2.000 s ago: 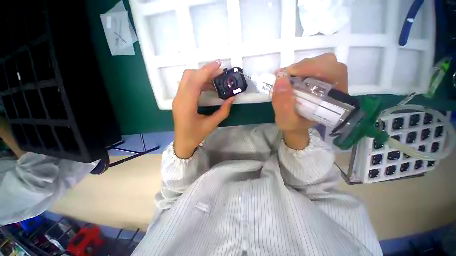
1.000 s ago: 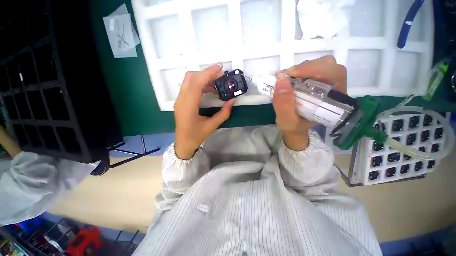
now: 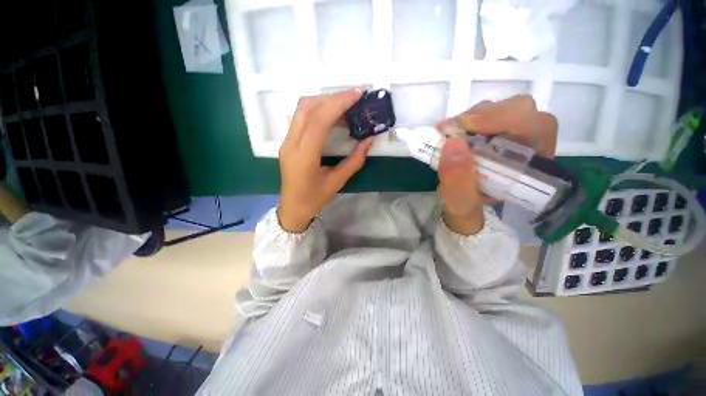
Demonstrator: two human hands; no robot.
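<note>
My left hand (image 3: 316,158) holds a small black squarish module housing (image 3: 372,114) between thumb and fingertips, above the near edge of the large white compartment tray (image 3: 267,145). My right hand (image 3: 484,151) grips a clear and white dispensing syringe (image 3: 503,176). Its white tip points left, close to the housing's lower right corner; whether they touch cannot be told. The syringe's green air adapter (image 3: 580,209) is at its rear end. A pale air hose (image 3: 691,203) loops from it above the small white parts tray (image 3: 542,271), which holds rows of small black parts.
A black compartment tray (image 3: 104,147) stands at the left, beside a labelled slip (image 3: 199,39). Crumpled white tissue (image 3: 517,27) lies on the white tray. Blue handles (image 3: 649,46) and a bright green tool (image 3: 681,138) are at the right. Another person's sleeve (image 3: 62,263) shows at the left.
The housing, turned slightly, and both hands have shifted a little to the right in the picture. The syringe tip is now by the housing's lower right corner instead of its upper right. The whole view has shifted slightly.
</note>
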